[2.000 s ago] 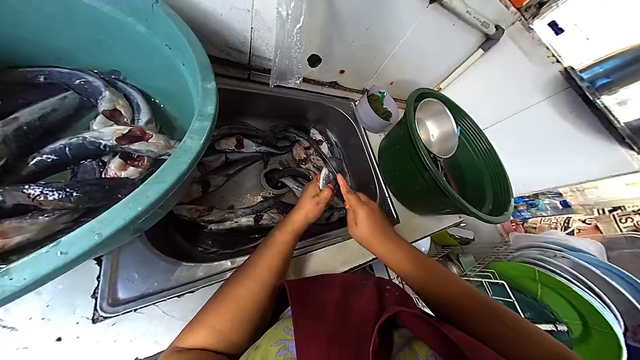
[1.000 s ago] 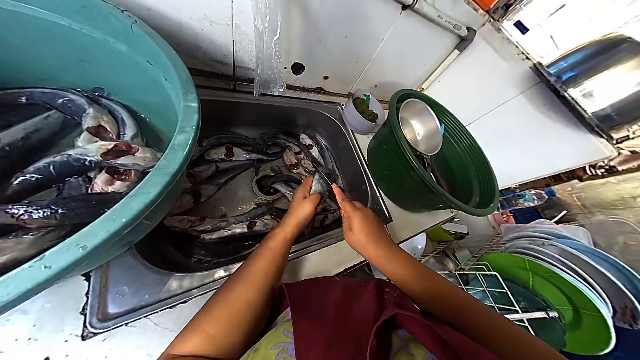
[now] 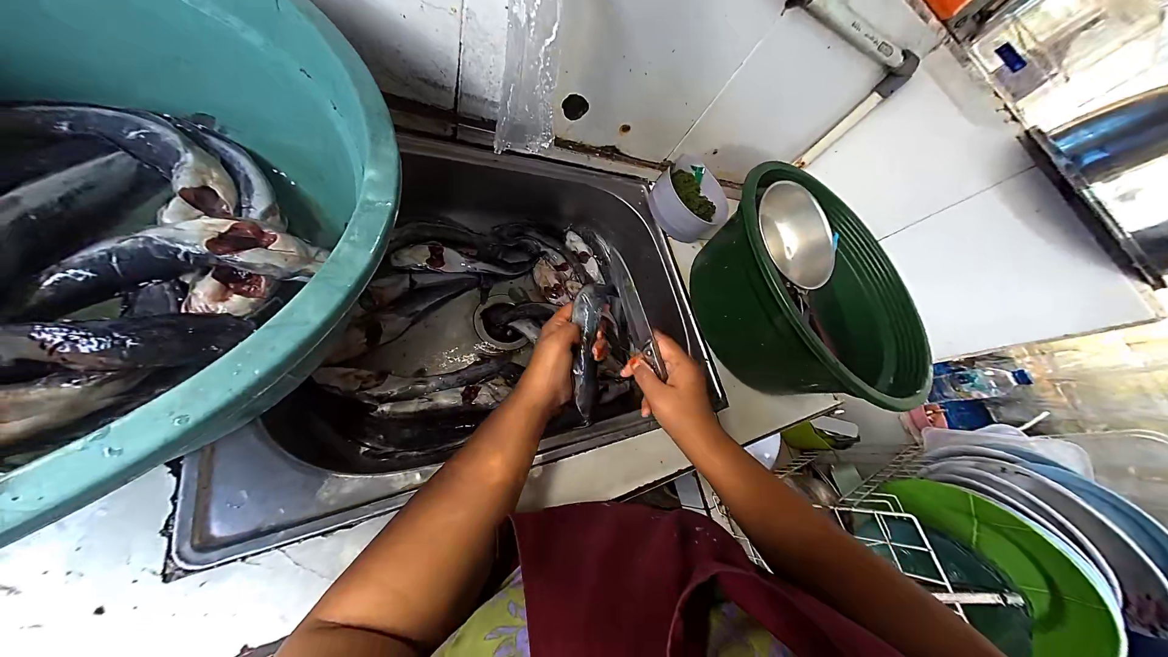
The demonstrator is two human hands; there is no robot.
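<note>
Over the right part of the steel sink, my left hand grips a dark, slim fish. Close on its right, my right hand holds a knife whose blade points up and left, toward the sink's back. Several cut fish with pale bellies and red openings lie in the sink around the drain. More fish, some cut open near the head, are in the large teal basin at the left.
Right of the sink stands a green bucket with a metal bowl inside. A small white tub of green stuff sits at the back corner. Plates fill a wire rack at lower right. A plastic strip hangs by the tiled wall.
My right hand has moved apart from my left, with the knife now plainly seen. The fish in my left hand shows more of its length than before.
</note>
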